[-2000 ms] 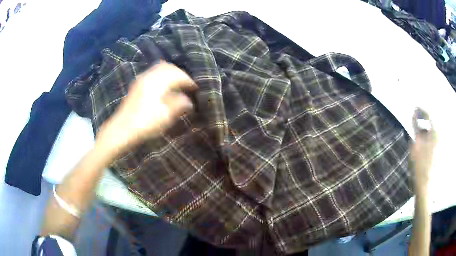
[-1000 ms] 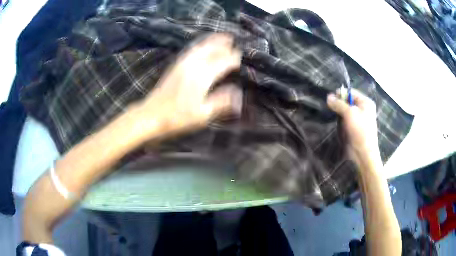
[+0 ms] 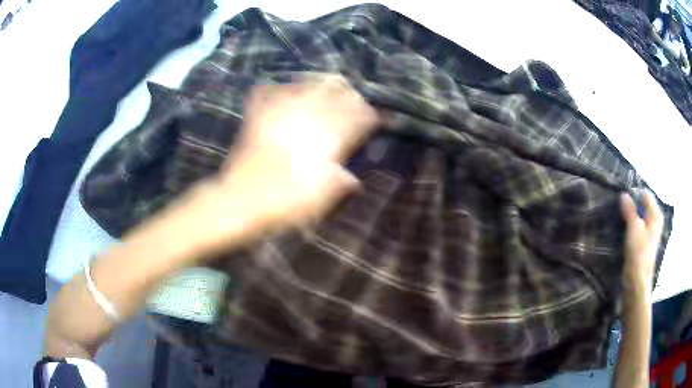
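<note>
A dark brown-black plaid garment (image 3: 523, 265) with pale lines lies bunched across the table, its lower part hanging over the near edge. A long fold crosses it from near my left hand to my right. My left hand (image 3: 303, 144) is blurred over its middle, fingers curled and thumb lower; whether it grips cloth is unclear. My right hand (image 3: 641, 227) is at the garment's right edge, thumb and fingers around a small blue part, apparently the snips' handle (image 3: 642, 206); no blades show. A plaid loop or strap (image 3: 545, 77) stands up at the far right side.
A long navy cloth piece (image 3: 83, 114) lies at the left of the pale table (image 3: 190, 294). Dark garments (image 3: 641, 38) lie along the far right side. A red plastic stool (image 3: 674, 370) is at the lower right, beside the table. My legs are partly visible below.
Since one second ago, my right hand has moved right to the garment's edge. The plaid cloth is spread wider and again covers the near table edge. My left hand stays over the middle, blurred.
</note>
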